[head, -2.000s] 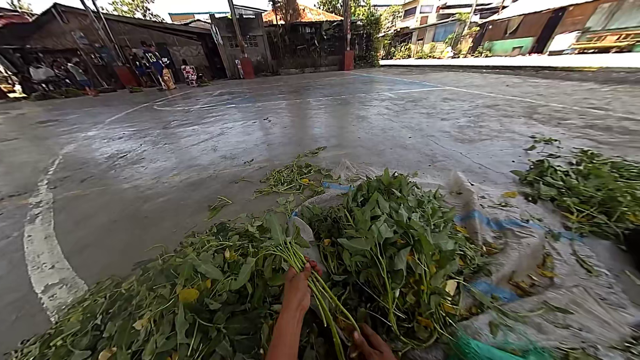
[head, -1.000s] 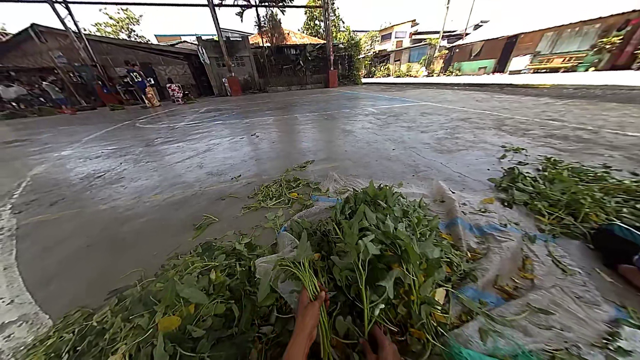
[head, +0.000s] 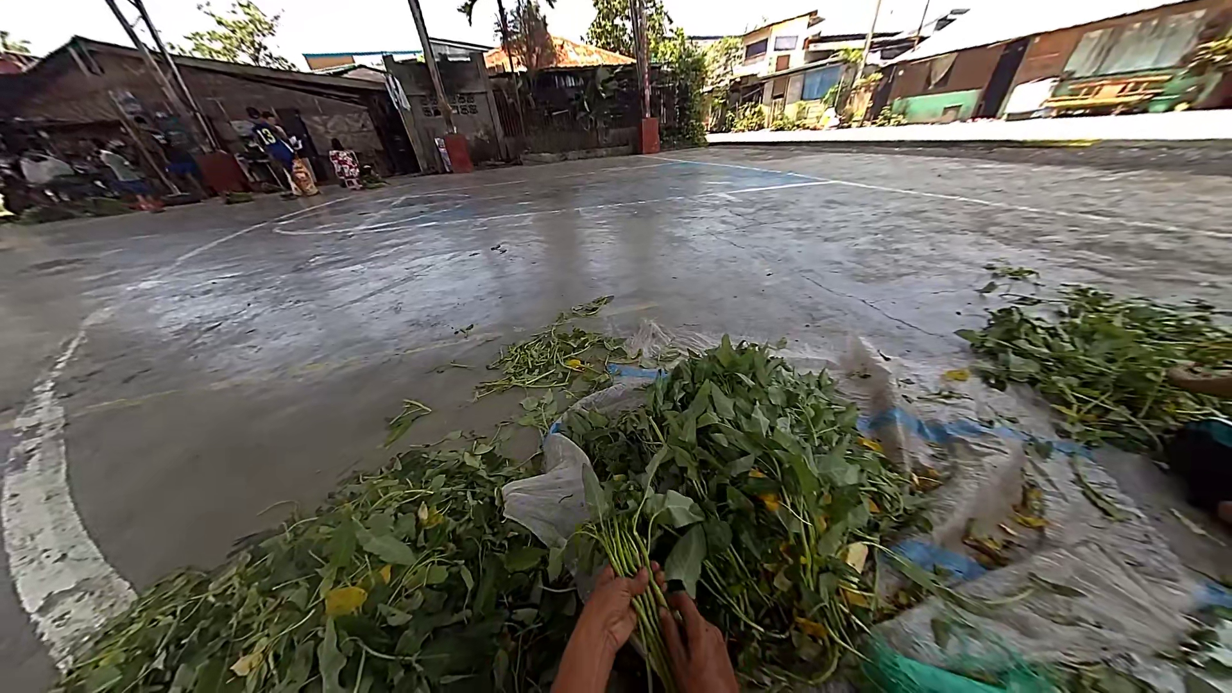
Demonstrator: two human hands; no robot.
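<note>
My left hand point(head: 613, 608) grips a bundle of long green stems point(head: 637, 568) of leafy greens at the bottom middle. Close beside it on the right, my right hand point(head: 695, 643) touches the lower part of the same stems, its fingers bent; whether it grips them is hard to tell. A large heap of leafy greens point(head: 760, 452) with some yellow leaves lies just beyond and right of my hands, on a whitish plastic sack point(head: 1059, 597) with blue stripes. Another heap of greens point(head: 385, 577) spreads to the left of my hands.
Loose stems point(head: 553, 356) lie on the concrete court point(head: 462, 279) ahead. More greens point(head: 1107, 356) are at the right, beside another person's arm point(head: 1198, 381). Green netting point(head: 953, 669) is at the lower right. Several people stand far off at the left, near a shed.
My right hand, lower and apart from my left hand in the earlier frames, is now close beside it at the stems. Another person's arm shows at the right edge.
</note>
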